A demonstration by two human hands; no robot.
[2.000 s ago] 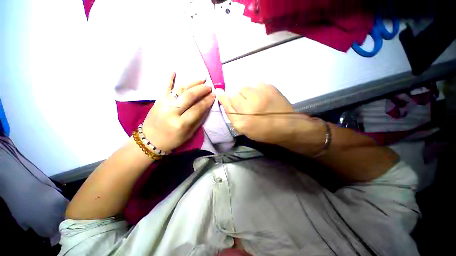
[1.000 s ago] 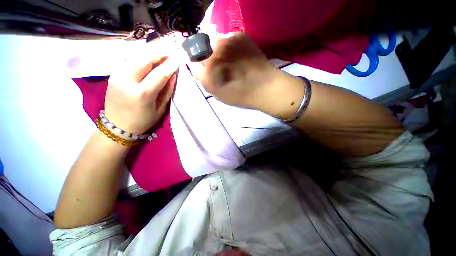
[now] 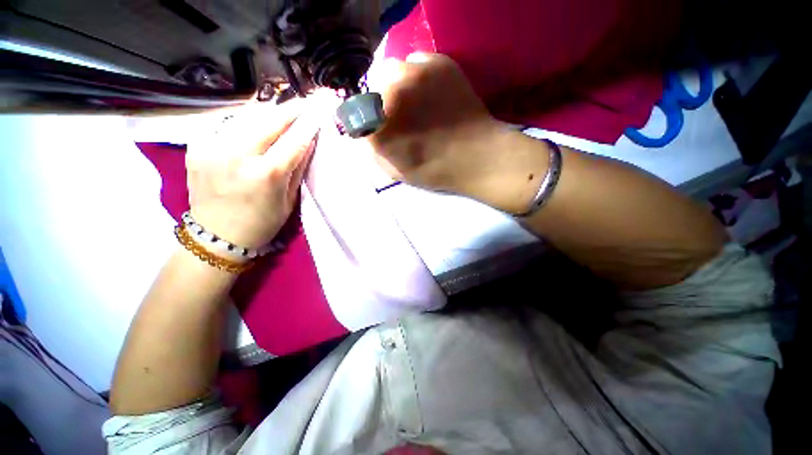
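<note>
A garment panel, magenta (image 3: pixel 283 298) with a pale pink-lilac part (image 3: pixel 365 258), lies under my hands and hangs over the table's front edge. My left hand (image 3: pixel 242 182) lies on the panel, fingers together at its upper part near the needle area. My right hand (image 3: pixel 432 120) is beside the grey cylinder (image 3: pixel 361 115), its fingers bent at the cloth by the needle area. The sewing machine head (image 3: pixel 325 44) is above, dark and blurred. The needle area is hidden by glare and the cylinder.
A deep magenta pile of cut pieces (image 3: pixel 552 62) lies beyond my right hand. Blue scissor handles (image 3: pixel 663 120) show beside it, with a black angular object (image 3: pixel 755 98) at the far right. A blue strip (image 3: pixel 11 289) is at the far left. Pale cloth (image 3: pixel 44 391) hangs at lower left.
Since two seconds ago, both hands have moved up from the table edge to the needle area with the panel. The machine head now shows above. Over the last second the hands have barely moved.
</note>
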